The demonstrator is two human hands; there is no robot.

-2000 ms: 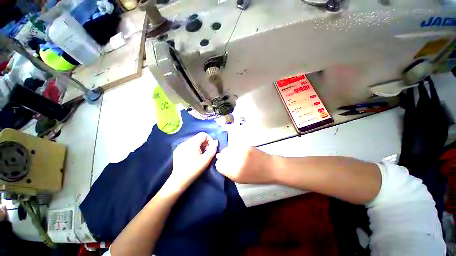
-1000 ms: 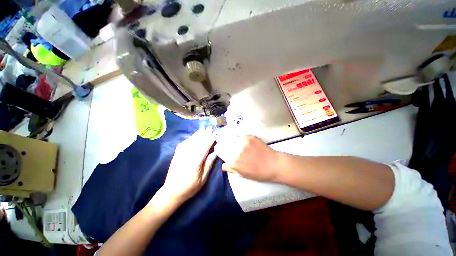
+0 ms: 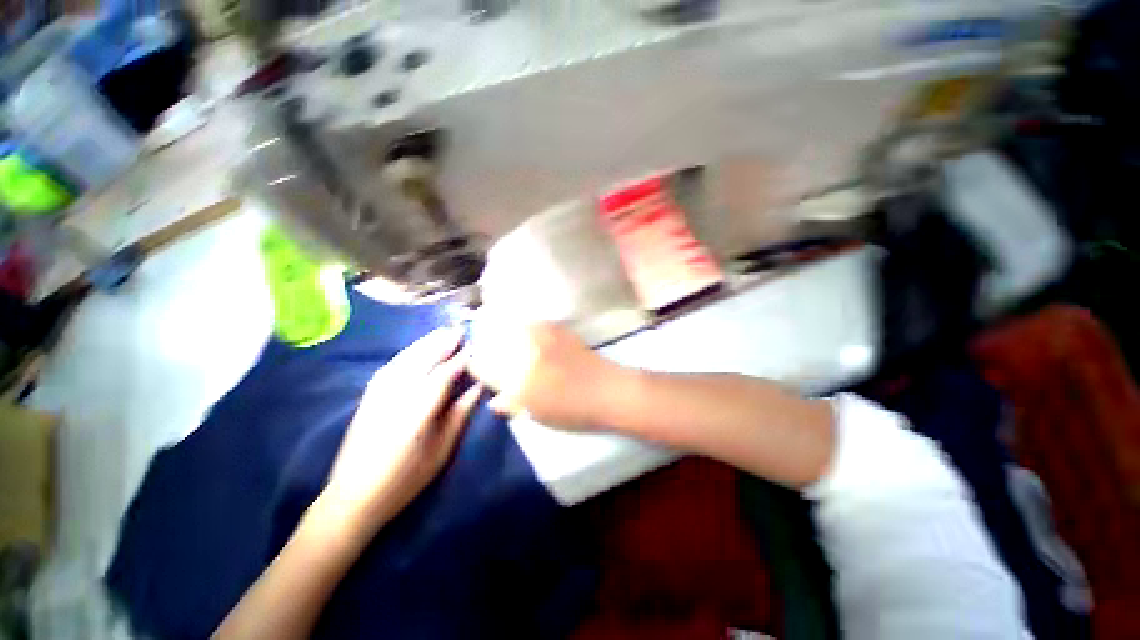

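The frame is blurred. Navy cloth (image 3: 288, 438) lies on the white table and hangs over its front edge toward my lap. Its upper edge reaches the lit needle area of the sewing machine (image 3: 538, 138). My left hand (image 3: 403, 419) lies on the cloth, fingertips just below the needle area. My right hand (image 3: 550, 378) is closed at the cloth's right edge, its fingers close to my left fingertips. The needle and presser foot cannot be made out. A lime-green tag (image 3: 304, 288) hangs left of the machine head.
A smartphone (image 3: 660, 244) lies on the machine bed under the arm, with dark snips (image 3: 794, 254) to its right. A black bag (image 3: 931, 281) hangs at the machine's right end. An orange basket (image 3: 1075, 425) is at the right. Part of a yellowish machine (image 3: 25, 481) shows at the left.
The view has shifted right, so the machine, phone and hands appear further left, and the orange basket now shows. Both hands remain at the cloth near the needle area.
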